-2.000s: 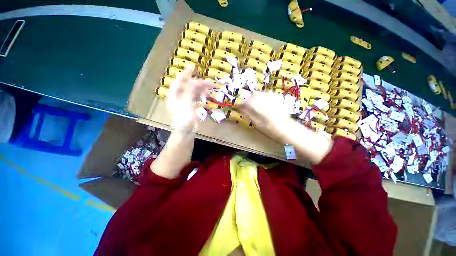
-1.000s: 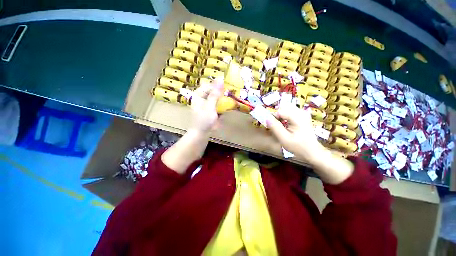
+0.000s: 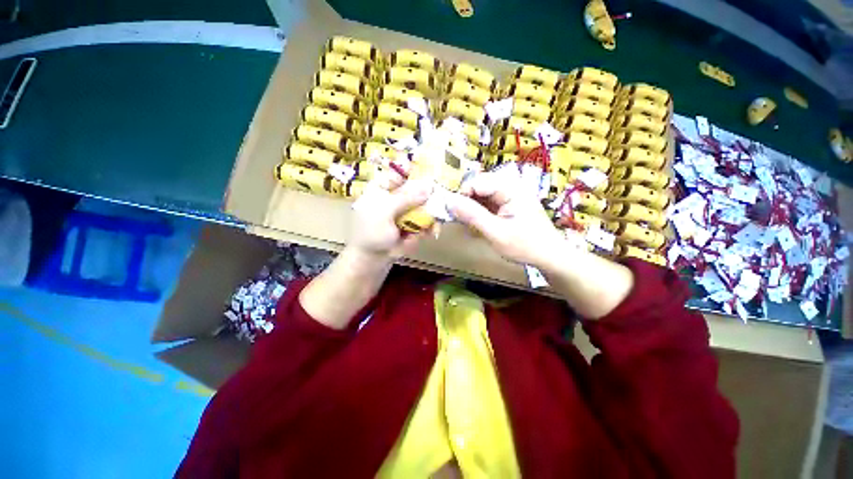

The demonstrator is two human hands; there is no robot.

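My left hand (image 3: 382,217) holds a yellow car body (image 3: 417,220) above the front part of the cardboard tray (image 3: 316,211). A small white wired component (image 3: 438,202) is at the car body, between my two hands. My right hand (image 3: 516,221) has its thumb and fingers together beside this white piece; whether they grip it is blurred. Rows of yellow car bodies (image 3: 330,118) fill the tray. Loose white components with red lead wires (image 3: 533,152) lie on top of the middle rows.
A large heap of white components with red wires (image 3: 748,229) lies right of the tray. Car parts (image 3: 599,24) lie on the green surface (image 3: 140,122) beyond. A carton (image 3: 201,281) with more components is below left, near a blue stool (image 3: 108,257). Another carton (image 3: 772,393) is below right.
My hands were apart, then came together around a yellow car body. The white piece that was stretched out on its red wire is now close against the car. Parts on the green surface shifted right.
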